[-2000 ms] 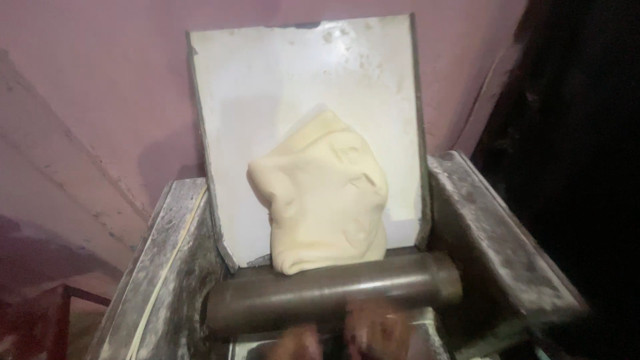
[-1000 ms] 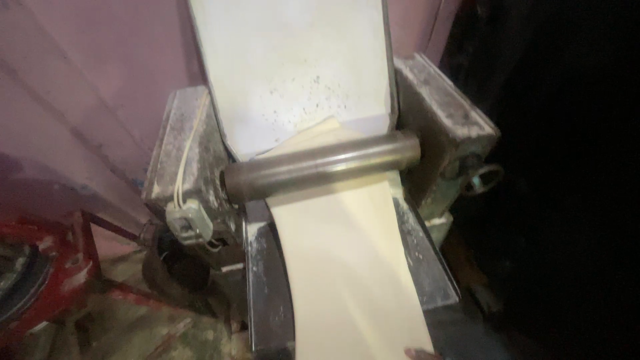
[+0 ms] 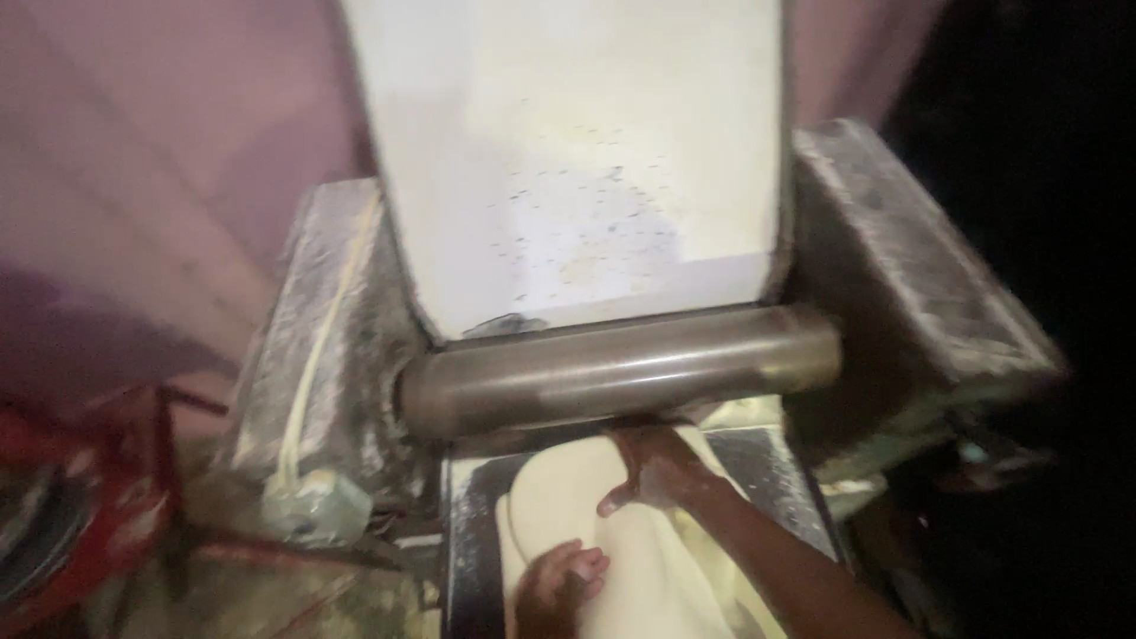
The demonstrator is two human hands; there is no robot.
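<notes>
A thick sheet of pale dough [image 3: 568,479] lies folded over itself below the steel roller [image 3: 621,364] of a dough sheeter. My right hand [image 3: 657,466] grips the fold near its top, just under the roller, with the thumb toward me and the other fingers partly hidden. Lower and to the left, my left hand [image 3: 559,581] rests at the near left edge of the dough, fingers curled; whether it grips the dough is unclear. Above the roller, the pale feed board [image 3: 586,177] stands sloped, with dark specks and no dough on it.
Metal side housings flank the roller at left [image 3: 319,311] and right [image 3: 923,257]. A cable runs down the left one to a switch box [image 3: 315,506]. A red metal frame with a wheel-like part [image 3: 115,524] stands at lower left. A pink wall rises behind.
The dough was bunched on the board above the roller, then hung below it as a long flat sheet. Now it is folded below the roller, with both hands at it.
</notes>
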